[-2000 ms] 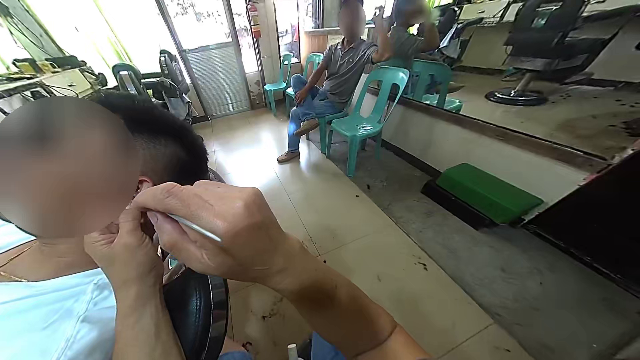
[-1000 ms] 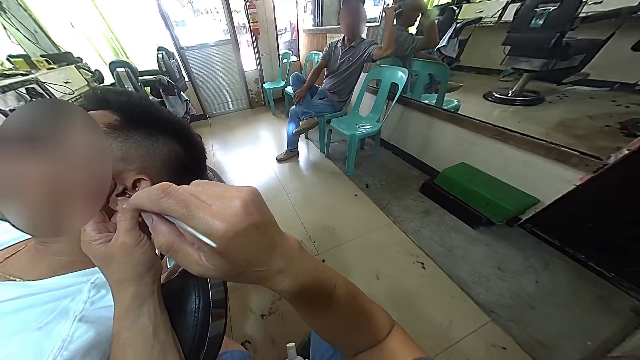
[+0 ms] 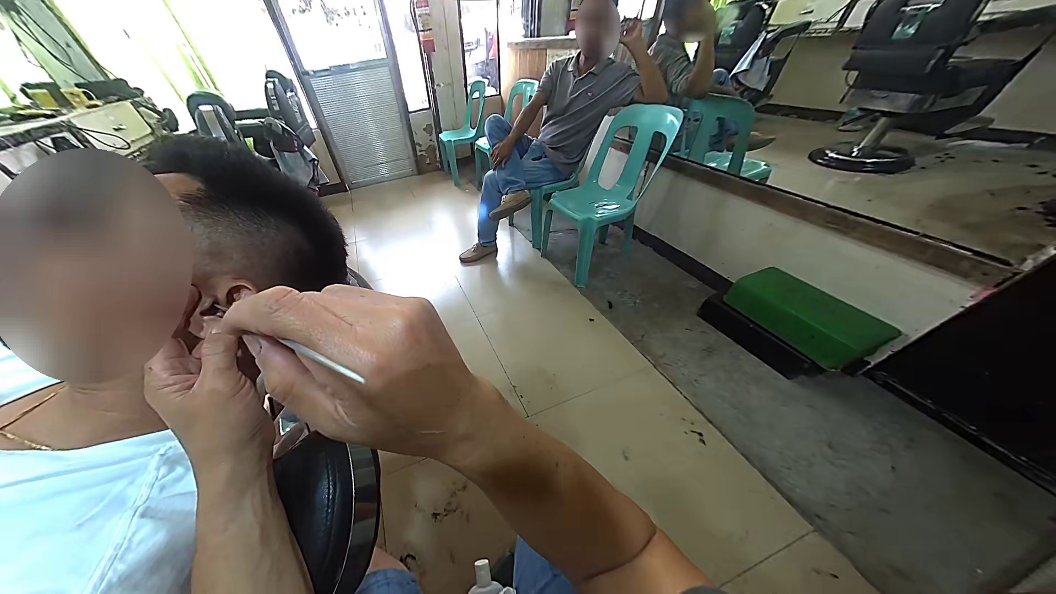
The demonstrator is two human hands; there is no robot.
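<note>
A person in a white shirt [image 3: 99, 503] sits at the left, with one ear [image 3: 238, 292] facing me. My left hand [image 3: 216, 404] is at the lower part of that ear, its thumb and fingers pinched together on the lobe. Just to its right, my right hand [image 3: 371, 371] holds a thin, pale, stick-like tool [image 3: 326, 360] between thumb and fingers. The tool's back end points down and right; its front runs under my fingers toward the ear opening. The exact tip and its contact are hard to make out.
A black padded chair part [image 3: 318, 503] is beside my left forearm. A white bottle [image 3: 483, 577] is at the bottom edge. Beyond are green plastic chairs [image 3: 598, 205], another seated person [image 3: 569, 115], a green-topped step [image 3: 808, 318] and a wall mirror [image 3: 825, 194].
Since the earliest frame, more of the person's ear shows above my fingers, and the head appears slightly turned. Both hands have stayed at the ear, the tool still in my right hand.
</note>
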